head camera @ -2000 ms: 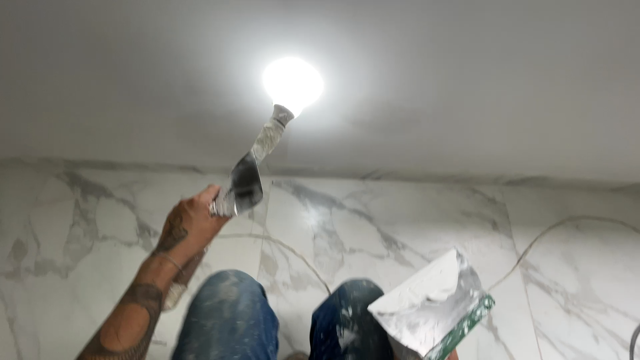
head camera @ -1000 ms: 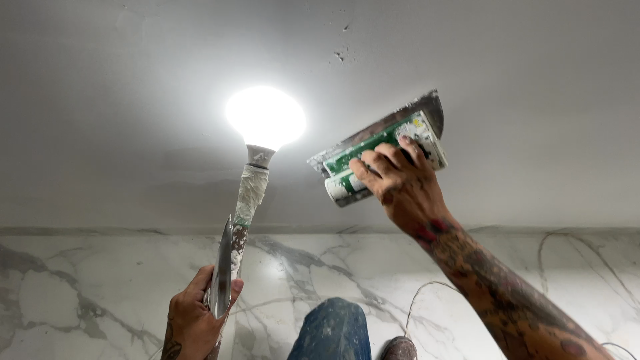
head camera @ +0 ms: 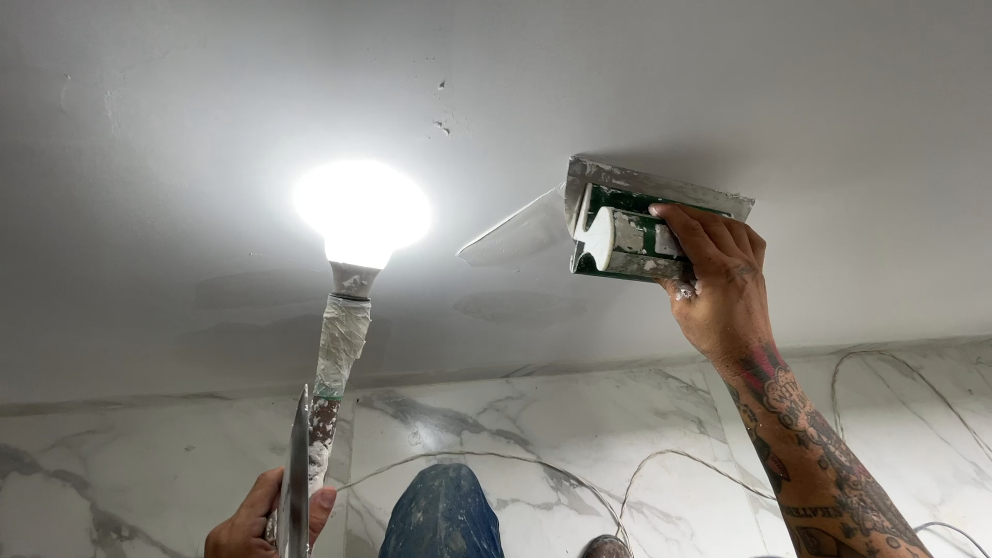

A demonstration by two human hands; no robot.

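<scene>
My right hand (head camera: 721,271) grips the green and white handle of a wide finishing trowel (head camera: 651,225), its metal blade against the grey wall (head camera: 496,101). A smooth wet patch of filler (head camera: 515,229) with a raised edge lies just left of the blade. My left hand (head camera: 267,515) holds the putty-spattered stick of a lit bulb lamp (head camera: 360,213), whose neck is wrapped in tape. A metal blade (head camera: 296,473), seen nearly edge-on, is in the same hand beside the stick. The lamp shines close to the wall.
White marble-patterned tiles (head camera: 465,418) cover the floor below the wall. A thin cable (head camera: 573,469) loops across them, with more cable at the right. My knee in stained blue jeans (head camera: 442,511) and a shoe tip (head camera: 606,547) show at the bottom. Small rough spots (head camera: 442,125) mark the wall.
My right hand and the trowel, low near my knees two seconds ago, came up to the wall. Since one second ago the trowel has turned, and a filler patch now shows beside it.
</scene>
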